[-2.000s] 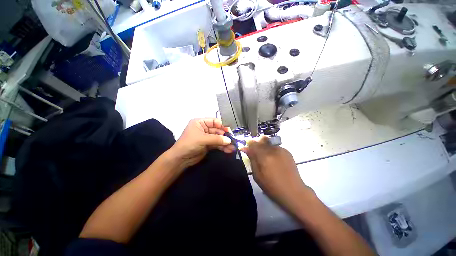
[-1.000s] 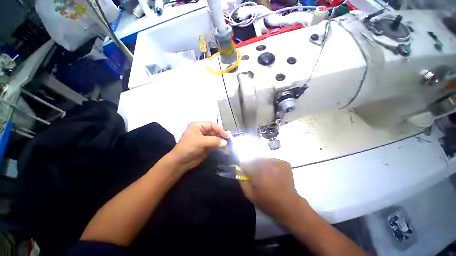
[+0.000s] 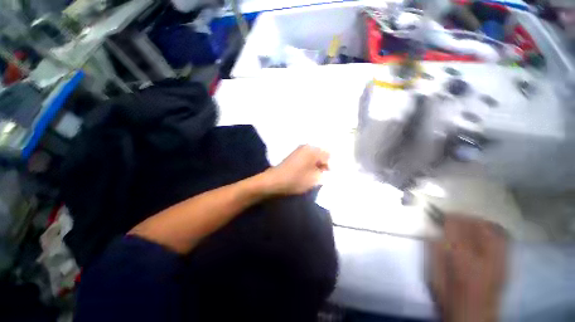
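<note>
The black garment (image 3: 252, 245) lies over the left part of the table and on the wearer's lap. My left hand (image 3: 301, 168) is closed at the garment's upper right edge, left of the machine head; the cloth edge runs under it. My right hand (image 3: 470, 251) is blurred, back up, over the table at the lower right, apart from the garment. A small dark shape shows at its fingertips; whether it holds anything cannot be told. The sewing machine head (image 3: 403, 135) is blurred, with a bright lamp spot near its foot.
A white bin (image 3: 302, 38) with small items stands behind the table. A red tray (image 3: 378, 44) with mixed things is behind the machine. A blurred yellow ring (image 3: 394, 83) is at the machine's top. A blue-edged table (image 3: 53, 113) stands at the left.
The view has swung left, so the machine sits further right. My left hand has moved away from the needle area with the cloth. My right hand has parted from it, and the yellow snips no longer show.
</note>
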